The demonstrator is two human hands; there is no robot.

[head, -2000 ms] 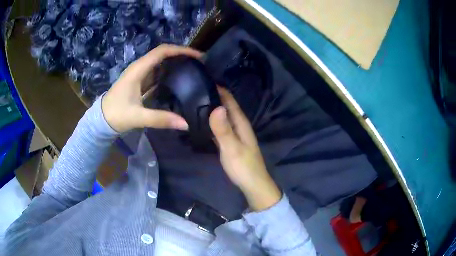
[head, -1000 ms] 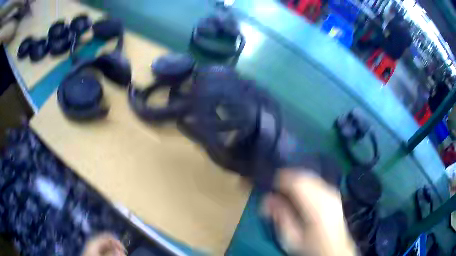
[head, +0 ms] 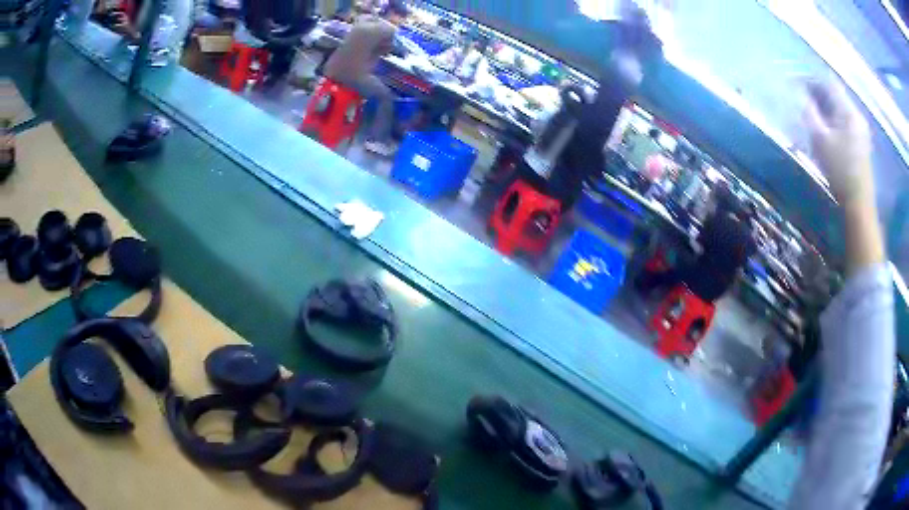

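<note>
My right hand (head: 840, 129) is raised high at the right, small and blurred, near a bright overhead strip; I cannot tell whether it holds anything. My left hand is out of the picture. Black headphones (head: 105, 369) lie on a tan cardboard sheet (head: 159, 448) at the lower left. More headphones (head: 229, 443) lie close together on the same sheet. Another pair of headphones (head: 349, 321) lies on the green bench (head: 249, 249), and further headphones (head: 518, 438) lie at the bottom centre.
Several small round black parts (head: 55, 239) sit on cardboard at the left. A white crumpled piece (head: 358, 217) lies on the bench ledge. Beyond are red stools (head: 525, 216), blue bins (head: 435, 162) and seated people. A green post (head: 772, 428) stands at the lower right.
The view has swung up and along the bench. My right hand has moved from above the bench to high at the right. My left hand has left the picture.
</note>
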